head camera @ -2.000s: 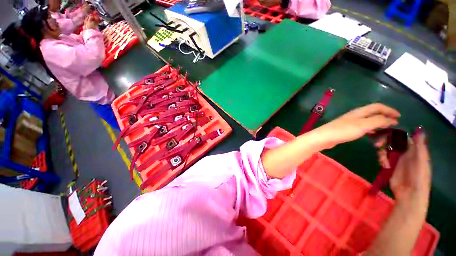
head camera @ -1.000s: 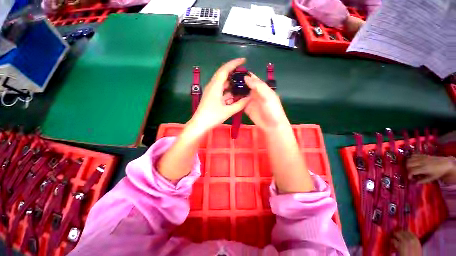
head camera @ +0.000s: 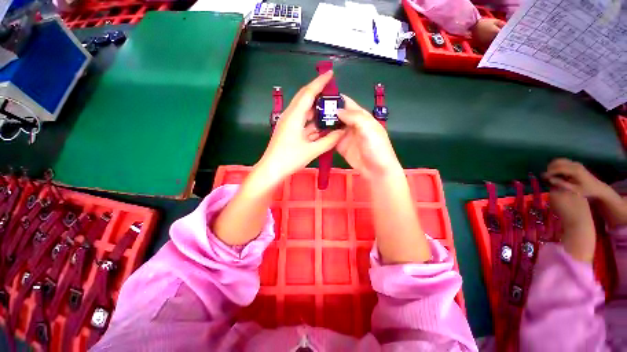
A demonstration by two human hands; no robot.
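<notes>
A smartwatch [head camera: 330,112] with a square black case and a dark red strap is held between my two hands above the far edge of the red compartment tray [head camera: 300,230]. Its screen is lit with a white pattern. My left hand [head camera: 297,134] grips the case from the left. My right hand [head camera: 368,137] grips it from the right, its thumb at the screen's right edge. The strap runs up behind the fingers and hangs down below. The tray's visible pockets hold no watches. Two more watches lie on the dark green mat, one left [head camera: 276,113] and one right [head camera: 381,110].
A green board [head camera: 148,103] lies at left, with a blue-cased instrument [head camera: 45,69] beyond it. Trays crowded with watches stand at left [head camera: 127,223] and right [head camera: 479,223]. A coworker's hands [head camera: 577,196] are over the right one. A calculator [head camera: 276,17], clipboard [head camera: 354,31] and printed sheets [head camera: 550,51] are farther back.
The view has swung from the left to face the tray. My hands have closed in around the watch, and its dark screen is now lit white. The coworker's arms at right have moved.
</notes>
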